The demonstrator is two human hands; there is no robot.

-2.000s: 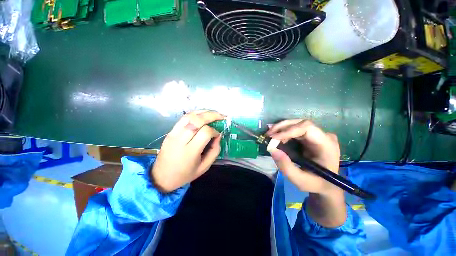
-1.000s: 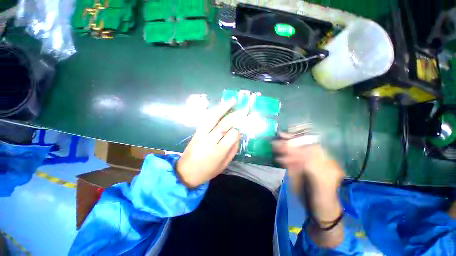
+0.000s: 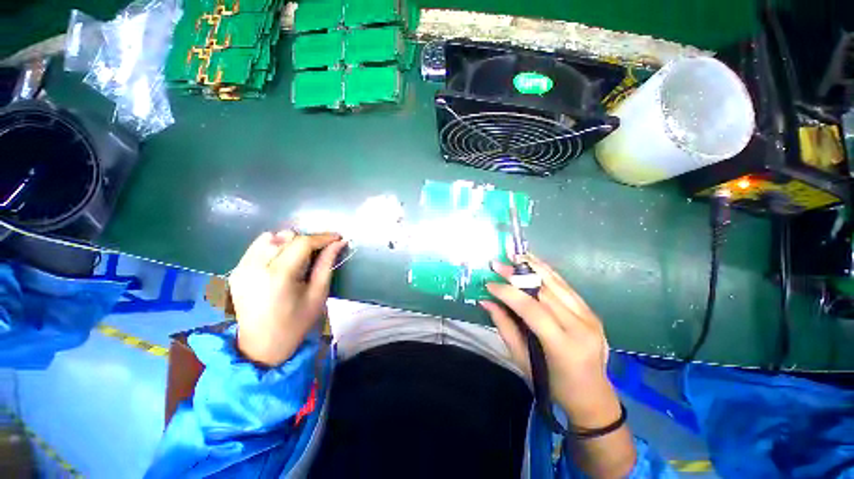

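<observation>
A green PCB panel (image 3: 435, 279) lies on the green mat at the near edge, its middle washed out by glare. My right hand (image 3: 559, 327) grips the soldering iron (image 3: 526, 278) near its pale collar, with the metal tip pointing up over the panel's right side. A thin black band (image 3: 599, 429) is on my right wrist. My left hand (image 3: 286, 292) is left of the panel, off it, with thumb and forefinger pinched on thin solder wire (image 3: 346, 254). Small bits by the glare left of the panel are too bright to tell.
A square fan (image 3: 513, 140) stands behind the panel. A translucent white jar (image 3: 655, 131) leans by the soldering station (image 3: 805, 192), its orange light glowing. Stacked panels (image 3: 346, 56), panels with orange-gold strips (image 3: 225, 51), plastic bags (image 3: 126, 56) and a round black fan (image 3: 47, 173) are left.
My left hand has moved left off the panel. My right hand has come back beside the panel with the iron's tip pointing up. The view has shifted, showing more of the rear stacks.
</observation>
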